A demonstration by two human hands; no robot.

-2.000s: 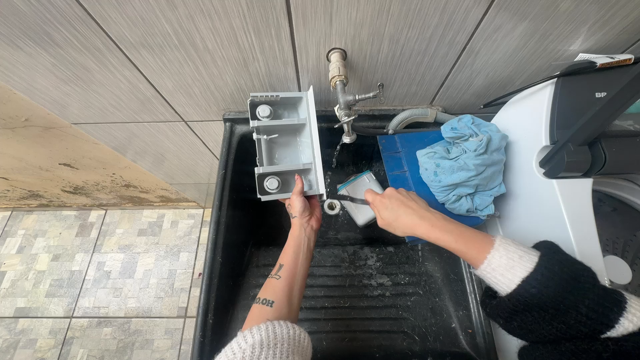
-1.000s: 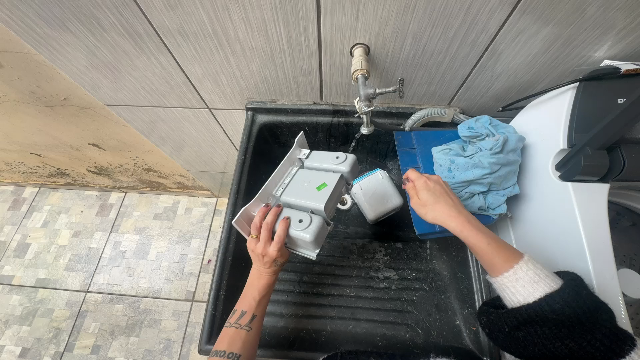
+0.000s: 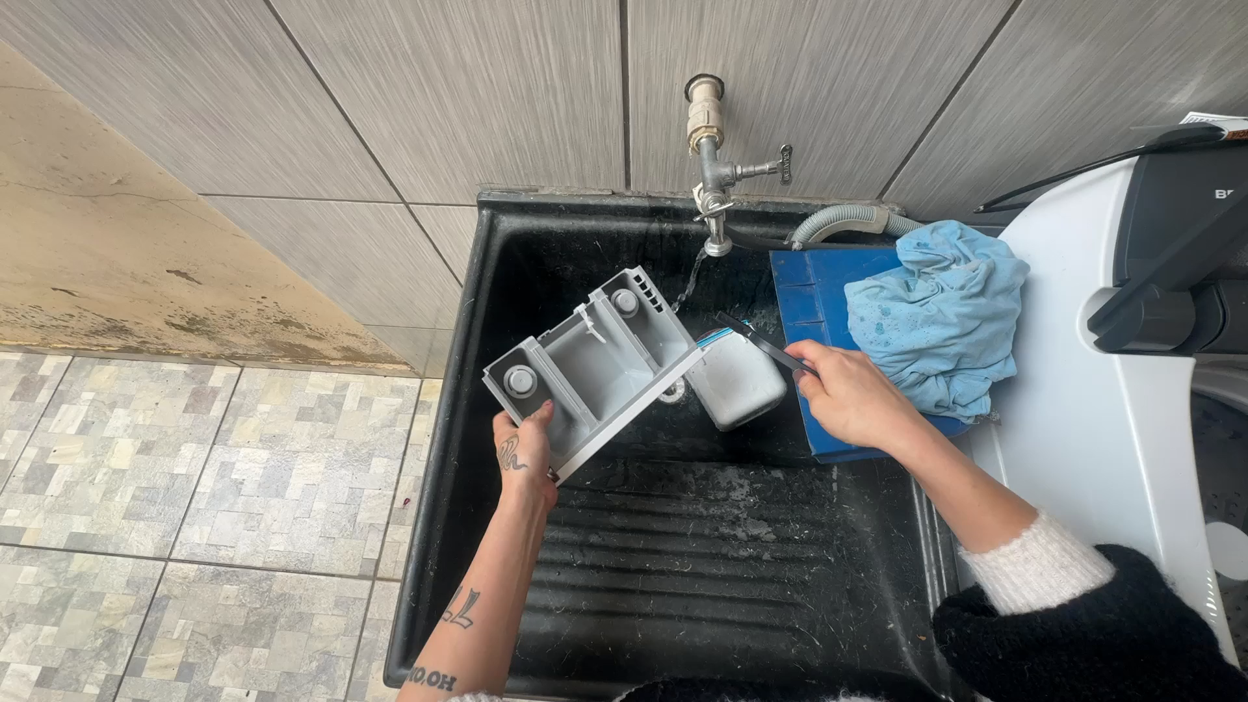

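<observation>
My left hand (image 3: 526, 450) grips the lower left end of a grey plastic detergent drawer (image 3: 603, 369), whose open compartments face up, tilted over the black laundry sink (image 3: 673, 585). In my right hand (image 3: 846, 392) is the dark handle of a brush-like tool (image 3: 765, 347); its far end, by some blue, is hard to make out. Just beneath that tool a whitish plastic container (image 3: 739, 382) rests in the sink basin. Water runs in a thin stream from the metal tap (image 3: 717, 210), right of the drawer's upper corner. The drain (image 3: 673, 390) shows partly between drawer and container.
A light blue wet cloth (image 3: 941, 317) lies on a blue plastic board (image 3: 819, 292) at the sink's right side. Behind it curves a grey corrugated hose (image 3: 853, 222). A white washing machine (image 3: 1072, 390) stands at the right, and a tiled wall (image 3: 487, 97) rises behind the sink.
The drawer has been turned from its underside, seen one second ago, to its open compartments, and its upper end now reaches towards the tap. My right hand stays right of the container.
</observation>
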